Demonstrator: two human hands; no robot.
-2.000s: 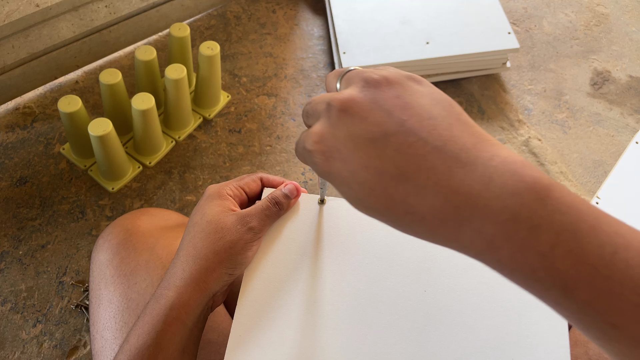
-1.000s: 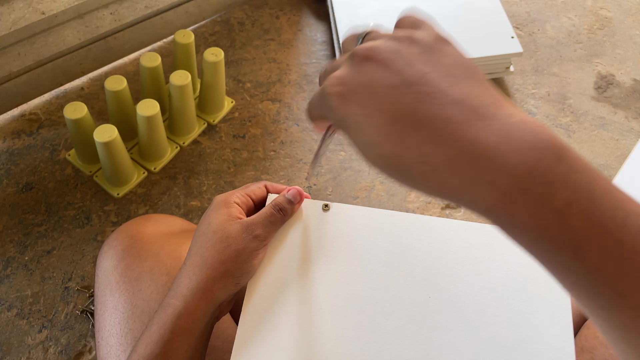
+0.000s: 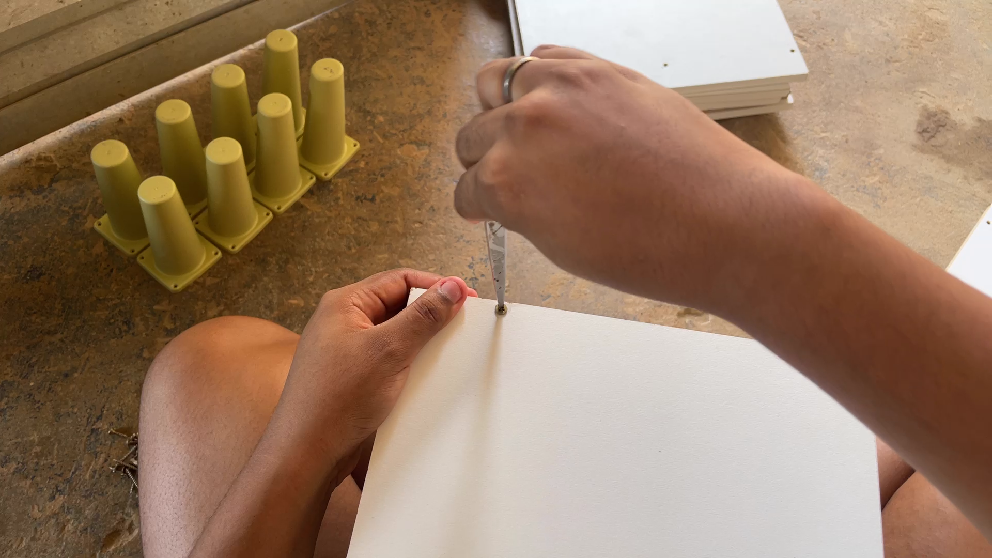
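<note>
A white board (image 3: 620, 434) lies across my lap. My left hand (image 3: 364, 349) grips its far left corner, thumb on top and the other fingers partly hidden beneath. Near that corner a screw (image 3: 501, 309) sits in the board close to its far edge. My right hand (image 3: 589, 155), with a ring on one finger, is closed around a thin, pointed metal tool (image 3: 497, 260), perhaps a screwdriver; its handle is hidden in the fist. The tool stands nearly upright, its tip at the screw head.
Several yellow-green tapered plastic legs (image 3: 274, 147) with square flanges stand on the stone floor (image 3: 403, 194) at the left. A stack of white boards (image 3: 659, 39) lies beyond my right hand. Another white board (image 3: 978, 252) is at the right edge; loose screws (image 3: 126, 461) lie by my knee.
One second ago my right hand held the tool tilted and lifted off the screw; now it is lower, with the tip back at the screw head. My left hand has kept its grip on the corner.
</note>
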